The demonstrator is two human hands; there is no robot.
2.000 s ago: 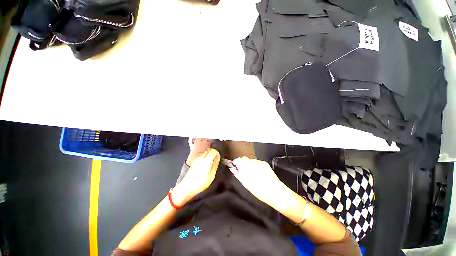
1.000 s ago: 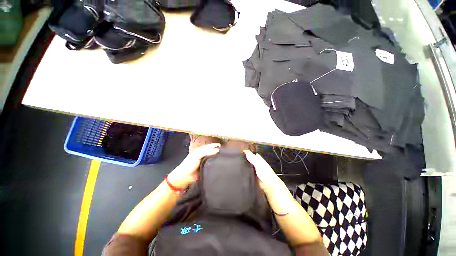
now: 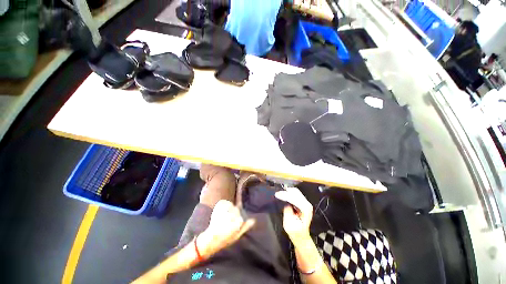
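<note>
A small black pouch [image 3: 259, 198] with a raised rim is above my lap, below the table's near edge. My right hand [image 3: 297, 212] grips its right edge. A small dark item with a reddish spot shows in that palm, too hidden to name. My left hand [image 3: 226, 223] is at the pouch's lower left, fingers curled and thumb pointing right. Whether it holds cloth or a thread cannot be told. A dark apron [image 3: 238, 255] with blue lettering covers my lap.
White table [image 3: 211, 116] ahead. Black panel stack [image 3: 360, 127] on its right, with another pouch [image 3: 300, 143] in front. Assembled bags [image 3: 166, 75] at left. Blue crate [image 3: 151, 205] on the floor at left, checkered cushion [image 3: 358, 255] at right. Person in blue [image 3: 252, 25] beyond the table; another person [image 3: 465, 52] far right.
The view has tilted up and shows more beyond the table. The pouch, held upright between both hands a second ago, now lies tilted at my right hand. My left hand has moved down off its side.
</note>
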